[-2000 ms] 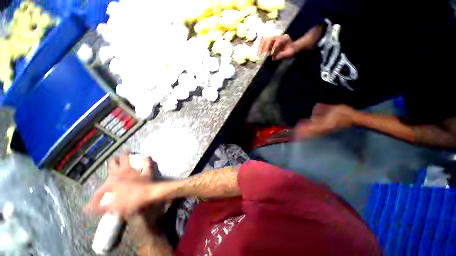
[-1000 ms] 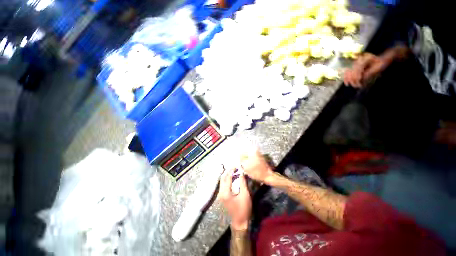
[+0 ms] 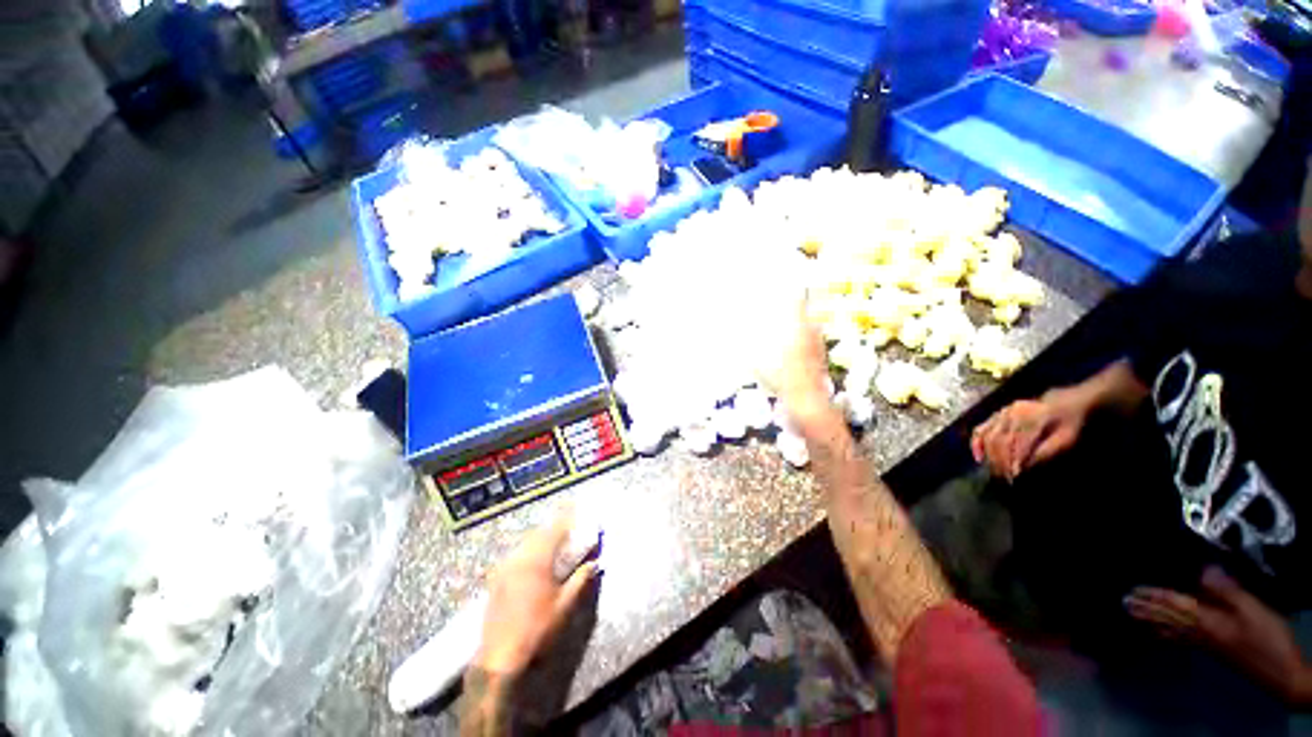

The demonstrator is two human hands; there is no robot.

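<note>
A smooth white rope of dough-like compound (image 3: pixel 439 659) lies near the table's front edge. My left hand (image 3: pixel 533 598) is closed around its upper part, and a short white end shows past the fingers. My right hand (image 3: pixel 809 377) reaches over the near edge of a large pile of white lumps (image 3: pixel 705 295). Glare washes out its fingertips, so I cannot tell whether it holds a lump. Yellow pieces (image 3: pixel 921 288) lie against the pile's right side. The blue scale (image 3: pixel 504 377) stands left of the pile.
A clear bag (image 3: pixel 338 468) with white compound lies at the left. Blue trays (image 3: pixel 475 305) stand behind the scale, one holding bagged items and an orange thing (image 3: pixel 751 127). Another blue tray (image 3: pixel 1065 173) is at the back right. A person in black (image 3: pixel 1223 418) is at the right.
The view has swung, bringing the back trays into sight. My right hand has moved from beside my left hand to the white pile. My left hand has moved onto the rope.
</note>
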